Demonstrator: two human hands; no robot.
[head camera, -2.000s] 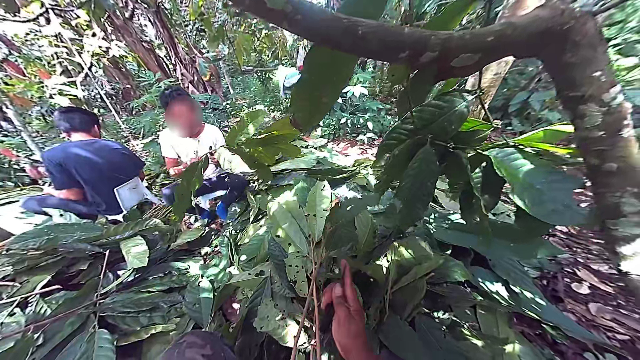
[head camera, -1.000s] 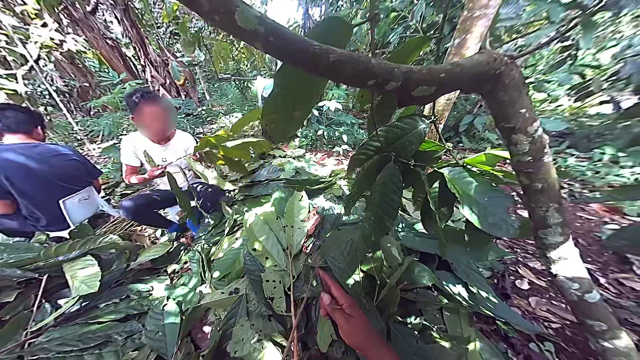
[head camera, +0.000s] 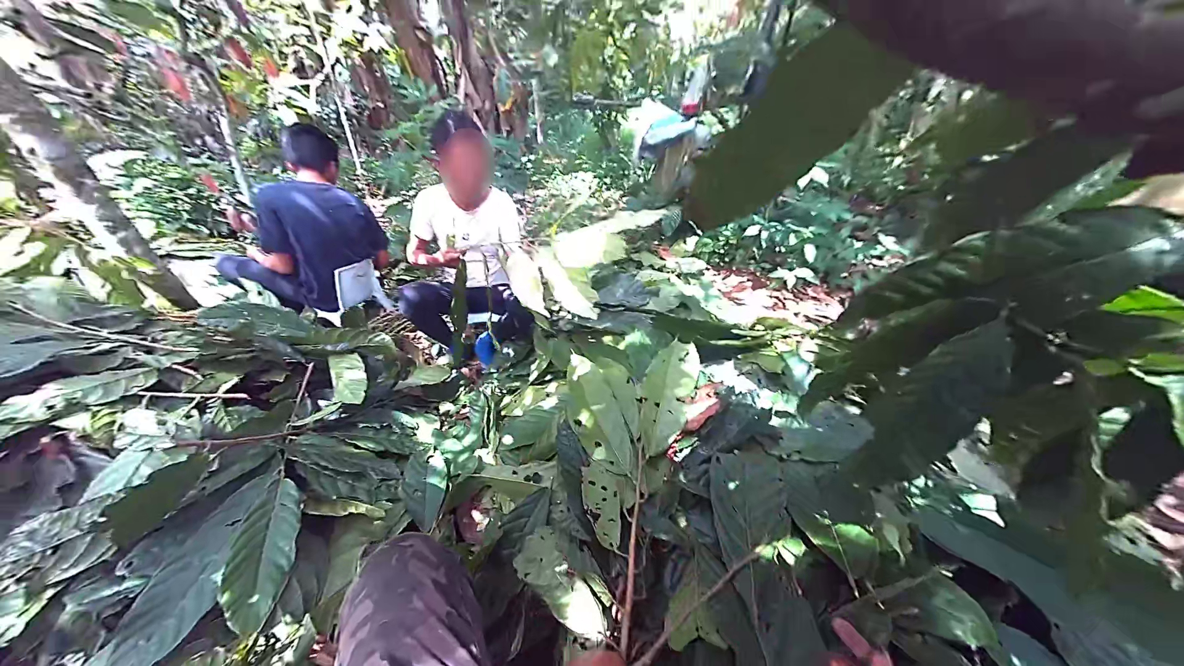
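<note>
At the bottom edge, only a sliver of my left hand (head camera: 597, 659) shows, beside the lower end of a thin brown leafy stem (head camera: 635, 555); its grip is hidden. The stem stands upright and bears large green leaves (head camera: 601, 412) with small holes. Farther right, a few fingers of my right hand (head camera: 856, 640) show low among dark leaves, blurred and partly cut off; whether they hold anything cannot be seen. Cut leafy branches (head camera: 264, 546) lie heaped around both hands.
My covered knee (head camera: 412, 606) rises at the bottom. Two people sit beyond the heap, one in a dark shirt (head camera: 314, 231), one in a white shirt (head camera: 476, 231) holding a leafy twig. A thick branch (head camera: 1008, 55) and hanging leaves (head camera: 795, 120) block the upper right. A trunk (head camera: 92, 185) leans left.
My right hand, earlier pointing up beside the stem, is now low to its right and mostly out of view. A sliver of my left hand now shows. The view has swung left.
</note>
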